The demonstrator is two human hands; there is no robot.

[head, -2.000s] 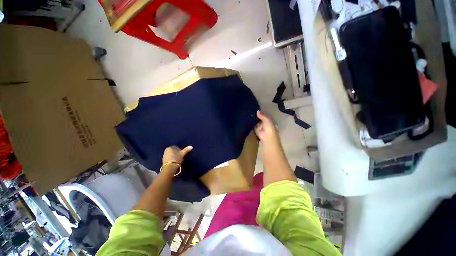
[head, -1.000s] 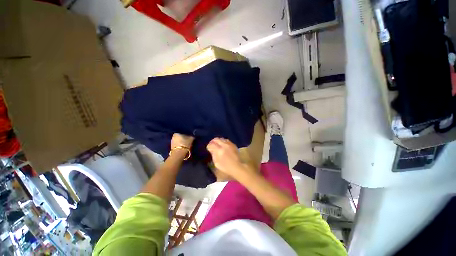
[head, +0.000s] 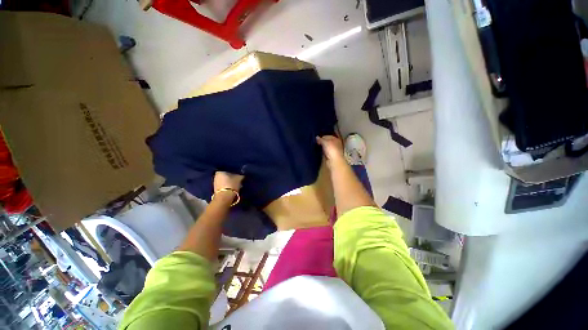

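Note:
Dark navy cut panels (head: 258, 129) lie spread over a brown cardboard box (head: 293, 209), draping over its edges. My left hand (head: 227, 183) is at the near left edge of the cloth, its fingers closed on the fabric and partly hidden by it. My right hand (head: 330, 147) is at the right edge of the cloth, its fingertips closed on that edge. How many layers lie in the pile cannot be told.
A tall cardboard sheet or box (head: 77, 122) stands at the left. A red stool (head: 225, 22) is at the top. Dark strips (head: 382, 116) lie on the floor. A white table (head: 461, 193) with an accessory tray (head: 554, 171) is at the right. A white tub (head: 116, 225) stands lower left.
My right hand has moved from beside my left hand to the cloth's right edge. My left hand stays at the near left edge. The near part of the cloth lies flatter.

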